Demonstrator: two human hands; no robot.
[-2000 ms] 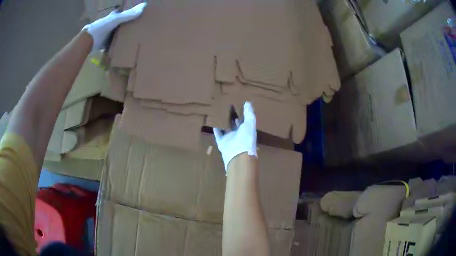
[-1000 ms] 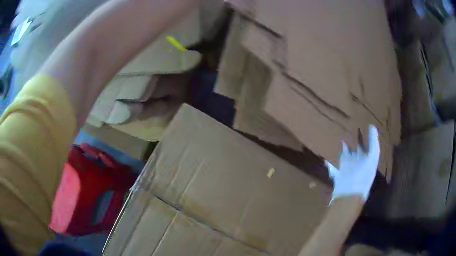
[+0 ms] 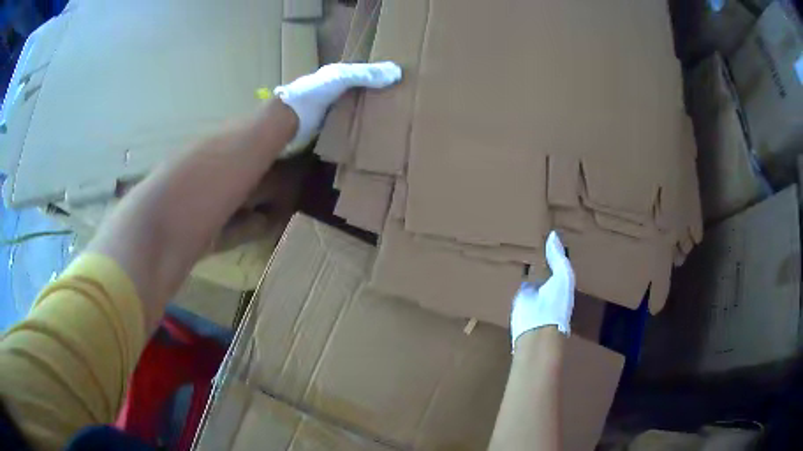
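Note:
A loose pile of flat brown box blanks (image 3: 493,114) with notched, uneven edges lies in front of me, its near edge over a large closed carton (image 3: 379,361). My left hand (image 3: 339,92), in a white glove, holds the pile's left side, fingers flat on top and thumb hidden. My right hand (image 3: 543,295), also gloved in white, is at the near edge, thumb up on the board and fingers mostly hidden.
A wide stack of blanks (image 3: 167,79) lies at the left, with a yellow strap piece (image 3: 263,93). A red stool (image 3: 163,379) stands at lower left. Large cartons (image 3: 740,282) stand along the right. A small offcut (image 3: 471,325) lies by the pile's near edge.
The view has swung left and back. The blanks, slanted over the carton a second ago, now lie straighter before me. My left hand has come into view on their left side; my right thumb is up.

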